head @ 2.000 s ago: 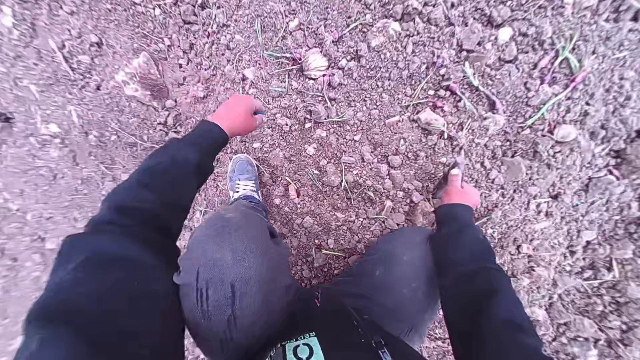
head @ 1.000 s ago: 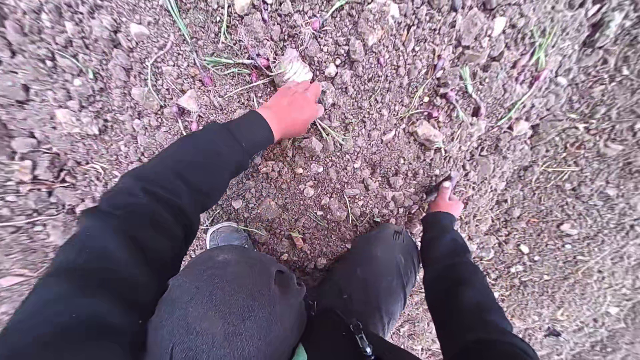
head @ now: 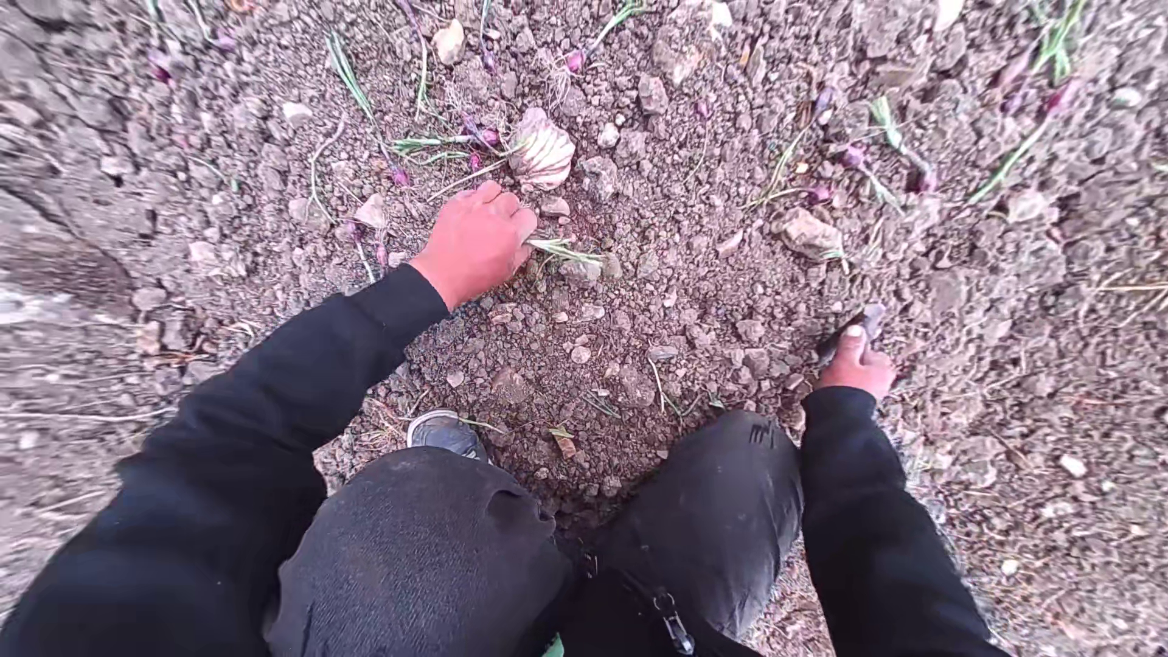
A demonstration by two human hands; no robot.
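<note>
My left hand (head: 482,239) is closed at the soil just below a pale, ridged, striped clump (head: 542,151). Green shoots (head: 568,251) stick out from under its fingers on the right; what the fingers cover is hidden. Above it lie small purple onion plants with green tops (head: 485,137), and another onion plant (head: 577,60) is higher up. Over on the right, my right hand (head: 856,367) grips a dark tool (head: 862,324), its thumb on top; the tool's kind cannot be made out.
Cloddy brown soil (head: 639,319) surrounds both hands. A larger stone (head: 810,234) lies between them, with more purple onion plants (head: 858,160) beyond it. My shoe (head: 447,433) and bent knees are close below the hands.
My left hand has moved from beside the shoe up to the soil near the striped clump, and green shoots now show at its fingers. The right hand keeps its dark tool. The view has shifted.
</note>
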